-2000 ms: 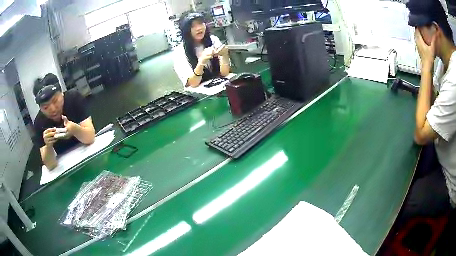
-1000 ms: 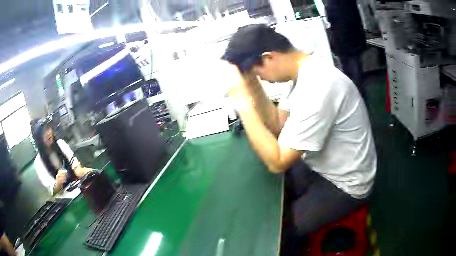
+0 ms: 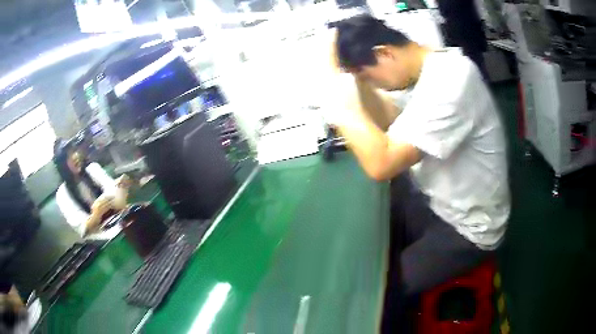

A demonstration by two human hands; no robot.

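Neither of my hands is in the picture. The green-topped bench [image 3: 300, 228] lies nearest in front of me, with bright light reflections on it. A black keyboard [image 3: 159, 271] lies on its left part. Behind the keyboard stand a small dark red-brown box [image 3: 142, 229] and a large black computer tower [image 3: 189, 166]. A narrow translucent strip [image 3: 302, 314] shows at the bottom edge. The picture is partly blurred.
A person in a white shirt [image 3: 457, 143] sits on a red stool [image 3: 457, 303] at the bench's right edge. Another person [image 3: 88, 189] sits across the bench at left. A black divided tray [image 3: 68, 266] lies at far left. A white machine [image 3: 555, 111] stands at right.
Over the two seconds the view has swung right. The white sheet and plastic bags have left the picture. The person at right now shows without a cap, head still bent.
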